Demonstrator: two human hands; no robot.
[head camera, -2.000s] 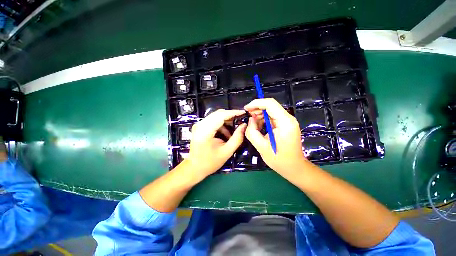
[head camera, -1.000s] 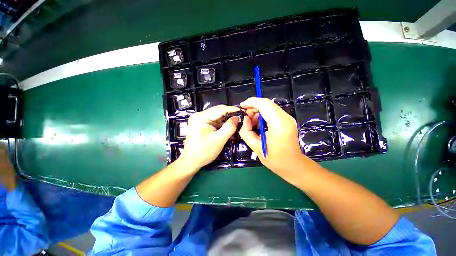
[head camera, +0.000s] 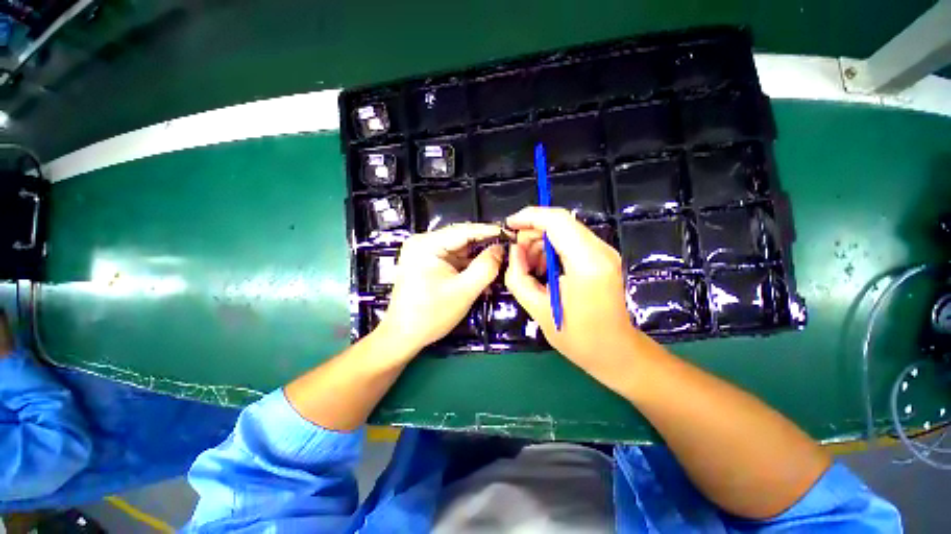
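A black blister tray (head camera: 655, 179) with square pockets lies on the green bench. Black modules with white patches sit in its left column, and one module (head camera: 436, 160) sits in the second column. My left hand (head camera: 433, 282) and my right hand (head camera: 574, 273) meet over the tray. Their fingertips pinch a small black electronic module (head camera: 505, 242), mostly hidden by the fingers. A slim blue pen-shaped tool (head camera: 543, 177) lies across my right hand, held between its fingers and pointing away from me. Its lower end shows over the back of that hand.
A white strip (head camera: 240, 124) runs behind the bench, with a dark green surface (head camera: 261, 52) beyond it. A pale metal bracket (head camera: 905, 52) stands at the upper right. Clear coiled tubing (head camera: 871, 344) lies at the right. A neighbour's blue sleeve (head camera: 37, 428) shows at the lower left.
Both hands stay together over the tray with the module between the fingertips. The blue tool has tilted closer to upright than two seconds ago. The view has shifted slightly.
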